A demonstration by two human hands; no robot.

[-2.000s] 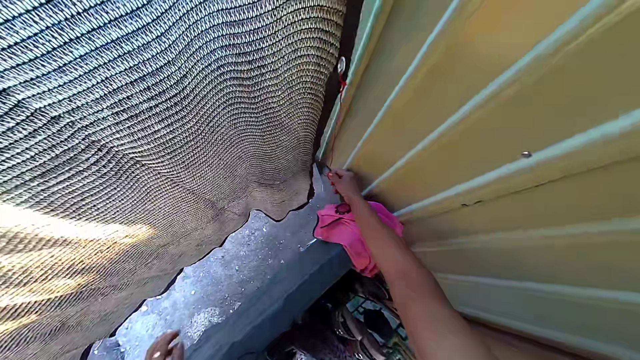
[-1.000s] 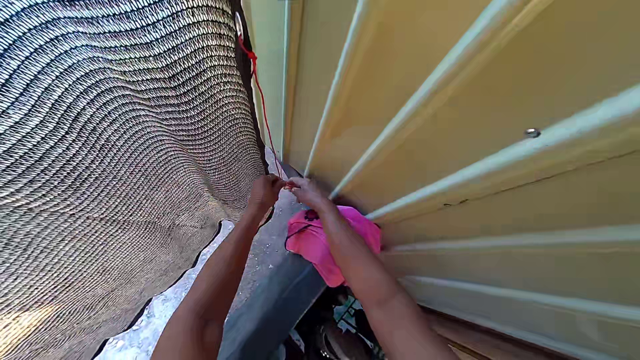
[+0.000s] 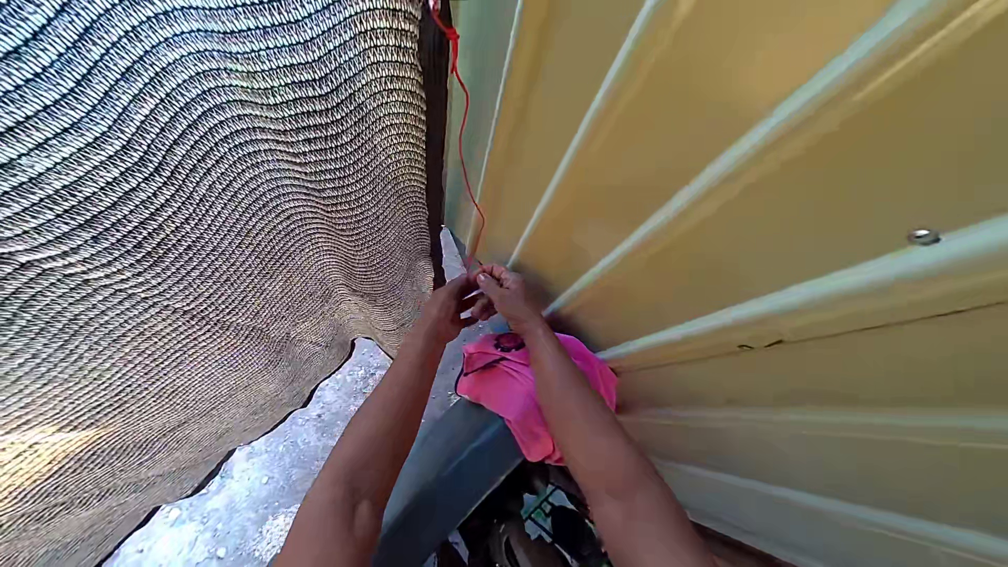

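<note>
A thin red cord [image 3: 466,150] hangs from a knot at the top, beside the dark edge of a woven shade net [image 3: 236,205]. Its lower end runs down to my fingers. My left hand [image 3: 450,305] pinches the cord near its lower end, fingers curled. Touching it from the right, my right hand [image 3: 504,293] has thumb and forefinger closed on the same cord. The cord's tip is hidden among the fingertips. Just below the hands, a pink cloth [image 3: 512,394] with a dark round mark is draped over a grey-blue ledge [image 3: 449,465].
A ribbed yellow metal sheet wall [image 3: 709,260] fills the right side, with a bolt [image 3: 923,236] sticking out of it. Pale, rough ground [image 3: 291,441] shows under the net's wavy lower edge. Dark cluttered items [image 3: 535,520] lie below the ledge.
My left hand, low and away from the cord two seconds ago, has come up beside my right hand at the cord. The view has shifted.
</note>
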